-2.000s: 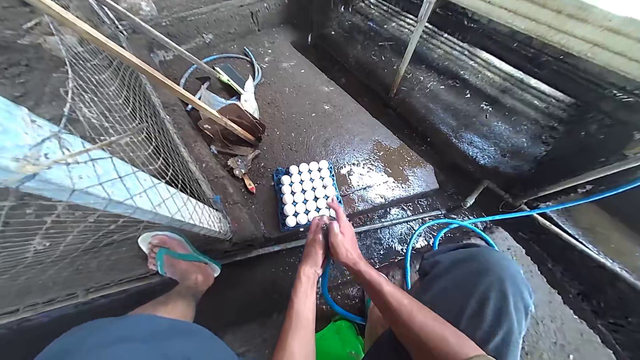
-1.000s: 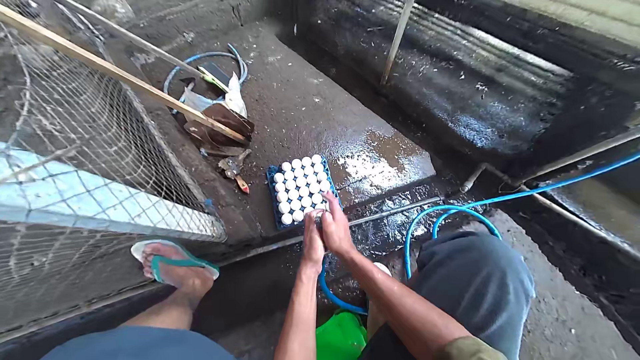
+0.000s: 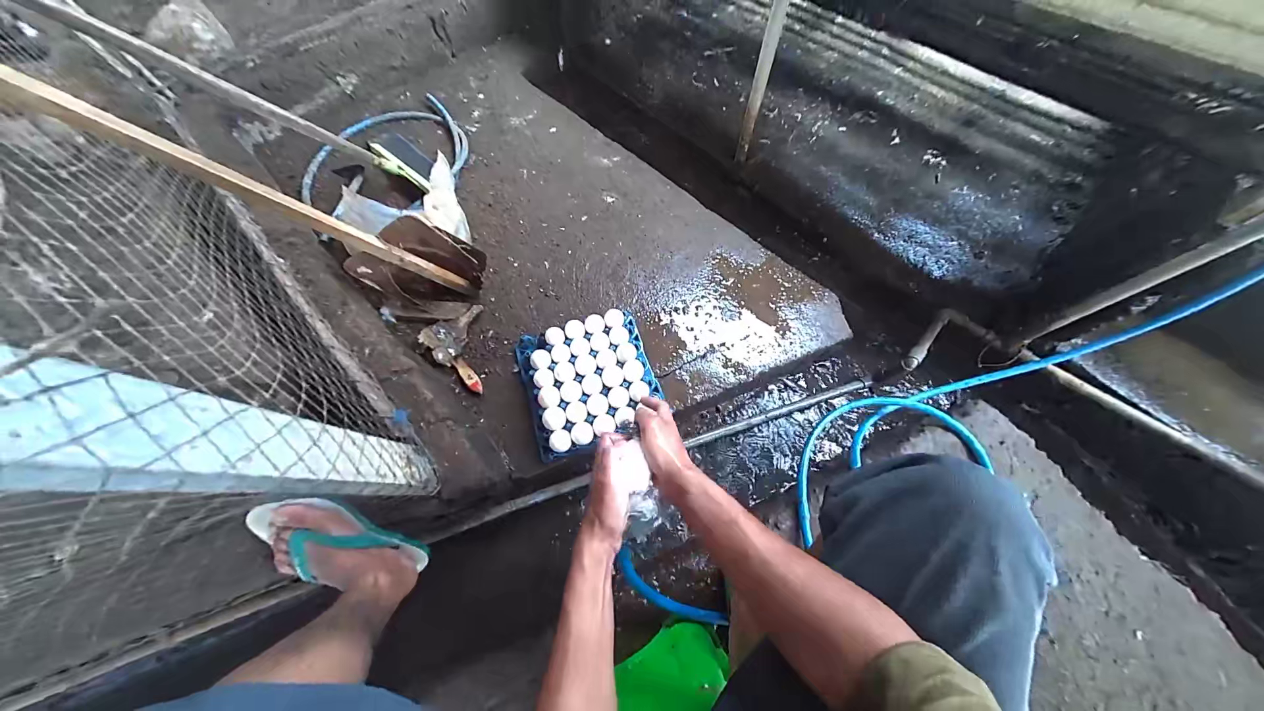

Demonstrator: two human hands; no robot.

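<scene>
White eggs (image 3: 590, 383) fill most of a blue plastic egg tray (image 3: 553, 455) on the dark wet ledge. My left hand (image 3: 604, 499) is just below the tray's near edge, palm turned inward. My right hand (image 3: 664, 444) is beside it, with its fingertips at the tray's near right corner, close to an egg. Between the hands there is a bright white patch and splashing water (image 3: 644, 509); whether an egg is held there cannot be told. A blue hose (image 3: 671, 604) curves up from below towards the hands, its end hidden.
A paint-type brush (image 3: 466, 373) and a rusty metal blade (image 3: 425, 259) lie left of the tray, near a wooden pole (image 3: 237, 183). Wire netting (image 3: 148, 247) stands at left. A metal pipe (image 3: 780, 411) runs along the ledge's edge. A green object (image 3: 673, 667) is below my arms.
My hands were pressed together at the tray's near right corner; now they are a little apart, with white and splashing water showing between them.
</scene>
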